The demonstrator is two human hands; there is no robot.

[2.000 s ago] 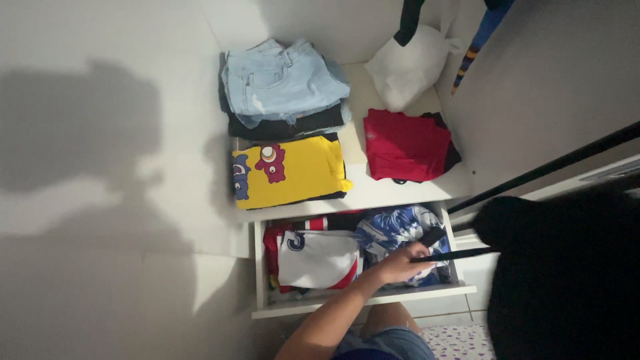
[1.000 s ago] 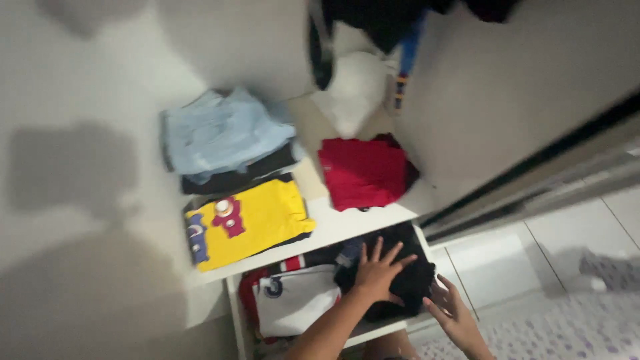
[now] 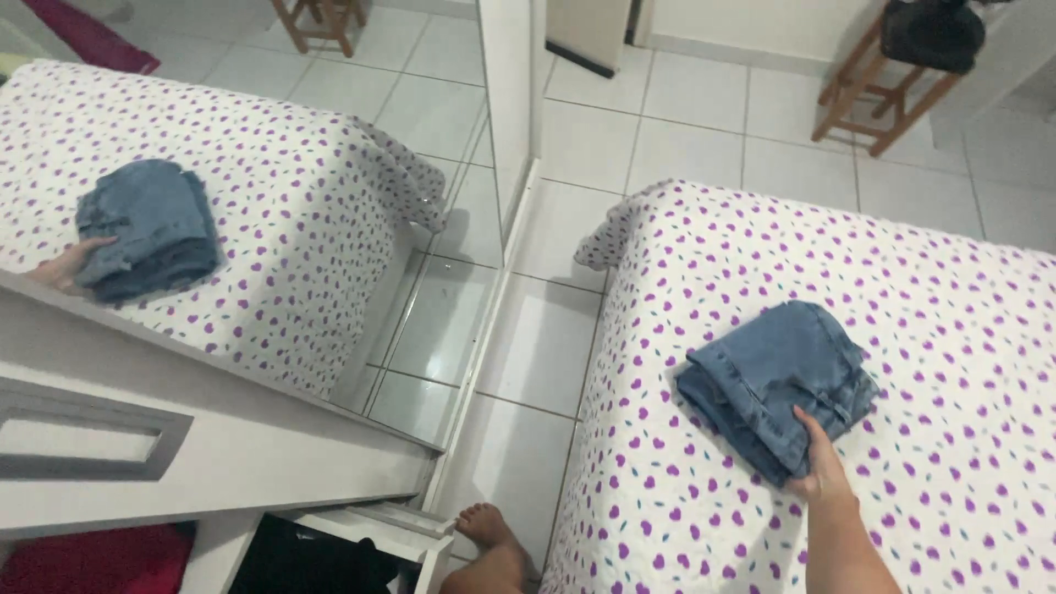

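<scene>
Folded blue denim clothing (image 3: 775,379) lies in a stack on a bed cover (image 3: 709,247) with purple hearts. My right hand (image 3: 817,462) grips its near edge, with the thumb on top and the other fingers beneath. My left hand is out of view. A mirror at the left reflects the bed, the denim and the hand. At the bottom left, black clothing (image 3: 309,561) lies in a pulled-out white drawer (image 3: 433,565), and red folded clothing (image 3: 99,561) is on a surface beside it.
A mirrored sliding door (image 3: 412,330) with a white frame stands at the left. My bare foot (image 3: 487,528) is on the white tiled floor (image 3: 536,355) between drawer and bed. A wooden stool (image 3: 891,82) with a dark object on its seat stands at the top right.
The view has swung from the shelf and drawer to the bed. Both hands were at the drawer's clothing a second ago; now my right hand holds folded denim on the bed.
</scene>
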